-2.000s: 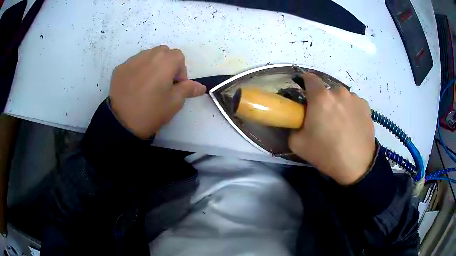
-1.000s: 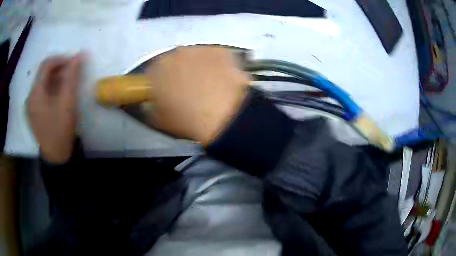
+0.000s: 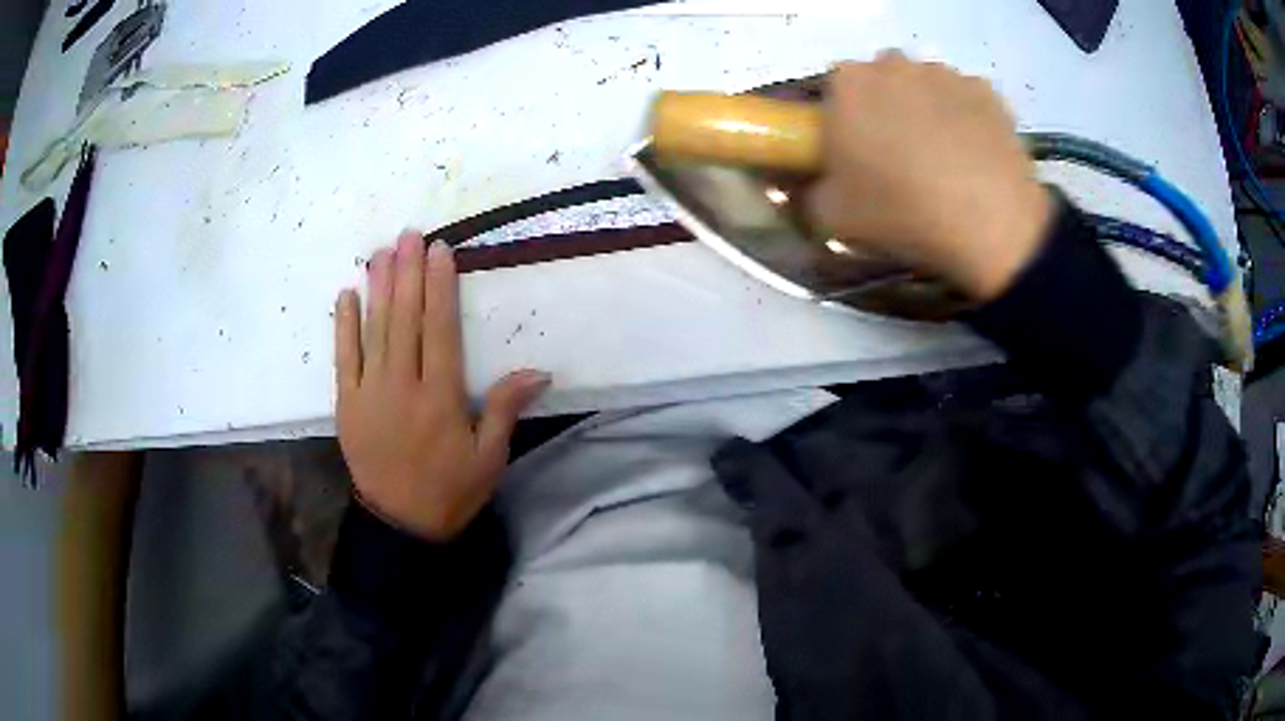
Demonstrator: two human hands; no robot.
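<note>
A garment piece [image 3: 564, 255] lies flat on the white table, a narrow crescent with a black upper border and a maroon lower border. A silver-grey template [image 3: 550, 223] shows between the borders. My left hand [image 3: 423, 387] lies palm down, fingertips on the piece's left end and thumb spread. My right hand [image 3: 923, 176] grips the yellow-brown wooden handle of the steam iron [image 3: 733, 130]. The iron's tip points left, and its body covers the right end of the piece. Whether the soleplate touches the cloth I cannot tell.
A black cut piece [image 3: 423, 45] lies at the far side. Cream scraps [image 3: 169, 120] and a silver metal tool [image 3: 124, 49] are at the upper left. Dark maroon strips [image 3: 50, 310] lie at the left edge. The blue iron hose [image 3: 1184, 211] runs right. The iron rest [image 3: 1085, 17] is partly visible.
The iron has swept left, then back right in my right hand. My left hand has lifted off, then come down flat on the piece's left end. The view has shifted, showing more of the table's left.
</note>
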